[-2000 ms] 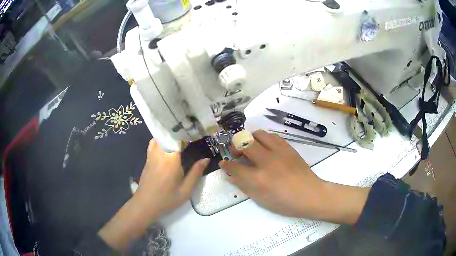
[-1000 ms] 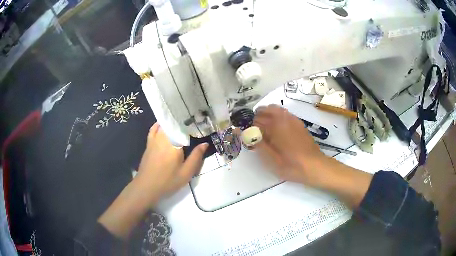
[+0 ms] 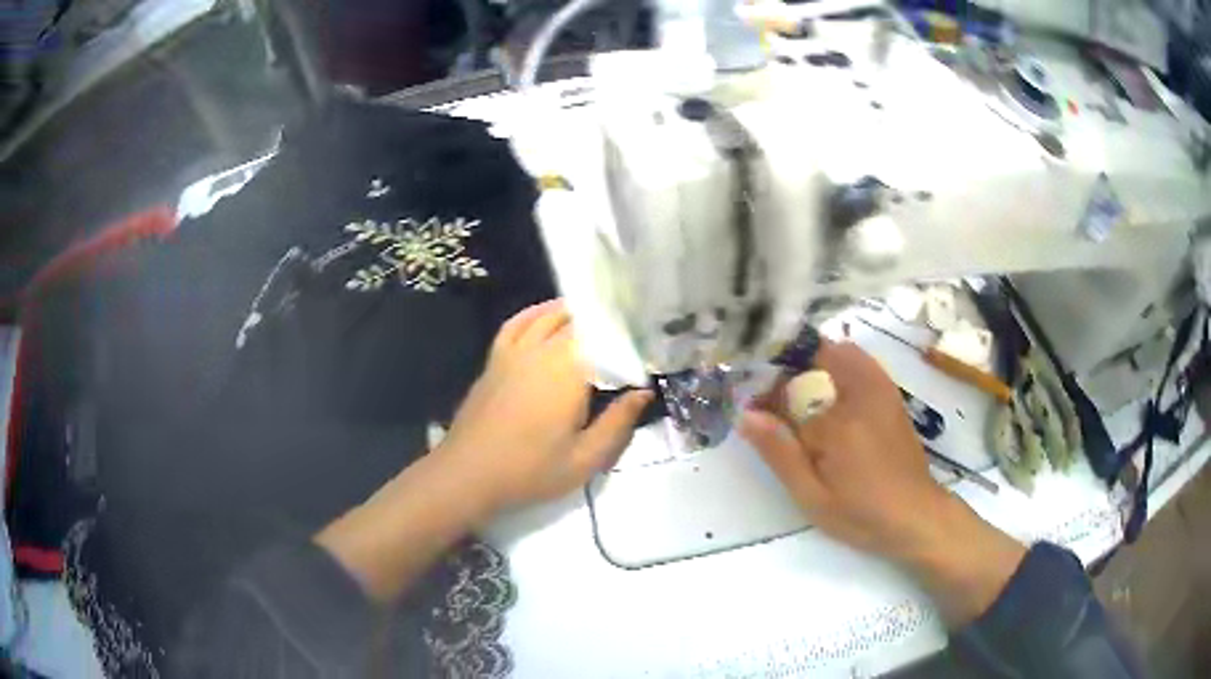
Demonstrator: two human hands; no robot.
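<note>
A black embroidered fabric panel (image 3: 385, 358) with a pale flower spray lies left of the sewing machine, its scalloped embroidered border (image 3: 472, 613) at the bottom. My left hand (image 3: 538, 411) rests on the fabric left of the needle, thumb and fingers pressing a black edge that runs under the head. My right hand (image 3: 857, 444) is at the right of the presser foot (image 3: 700, 405), fingers bent beside the cream round knob (image 3: 810, 394). Whether its fingertips hold anything is hidden. The machine head (image 3: 691, 226) is blurred.
Thread snips (image 3: 923, 415) lie partly hidden behind my right hand, with a long thin tool (image 3: 963, 467) beside them. An orange-handled tool (image 3: 969, 373), small white pieces (image 3: 959, 325) and black ties (image 3: 1158, 425) are at the right. A red-rimmed tray (image 3: 40, 557) is at the left.
The view has shifted, so the machine and fabric appear further right. My right hand has moved from beside the tension parts down to the presser foot. My left hand stays on the fabric.
</note>
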